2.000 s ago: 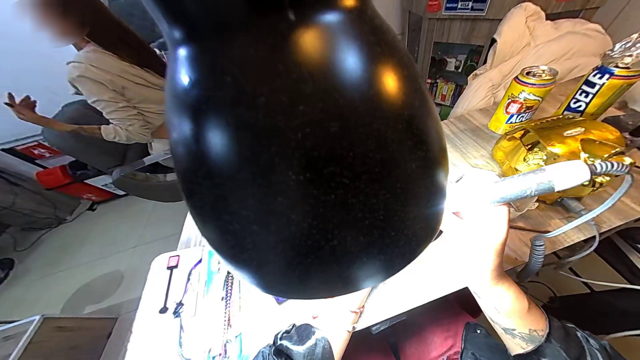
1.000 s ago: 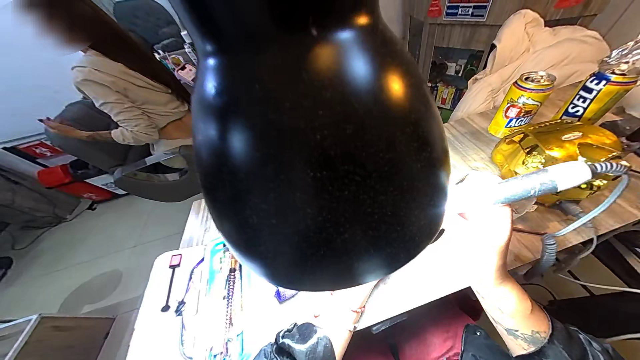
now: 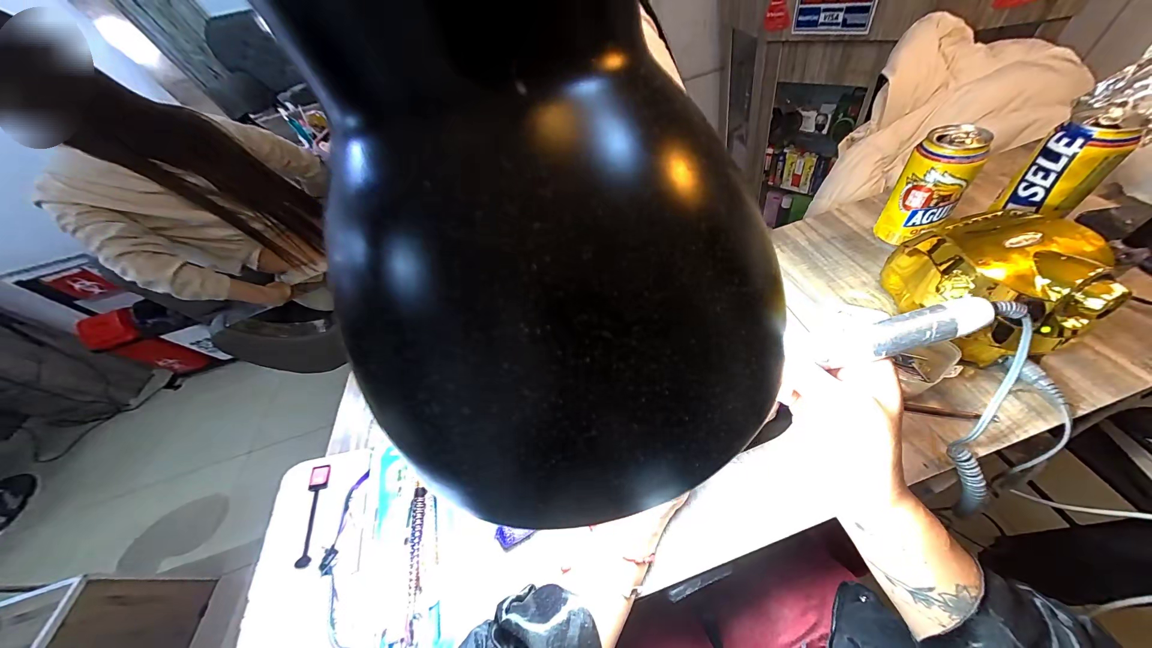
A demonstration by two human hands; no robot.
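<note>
A large glossy black rounded object (image 3: 558, 306) fills the middle of the view and hides much of the work area. My right hand (image 3: 841, 405), overexposed by bright light, holds a grey corded electric nail drill handpiece (image 3: 927, 328) beside its right edge. Below its lower edge my left wrist and part of my left hand (image 3: 621, 544) show; the fingers are hidden behind the black object. The drill's coiled grey cord (image 3: 967, 472) hangs over the table edge at the right. A shiny gold faceted device (image 3: 1008, 270) stands behind the handpiece.
Two yellow drink cans (image 3: 931, 184) and a small clear dish (image 3: 927, 369) are on the wooden table (image 3: 828, 252). A beige jacket (image 3: 972, 99) lies behind. At left sits another person (image 3: 171, 207) in a beige top. A white tray (image 3: 279, 549) with thin tools is at lower left.
The other person at left has bent forward, and the arm that was stretched out to the left is now drawn in. My right hand keeps holding the handpiece in about the same place.
</note>
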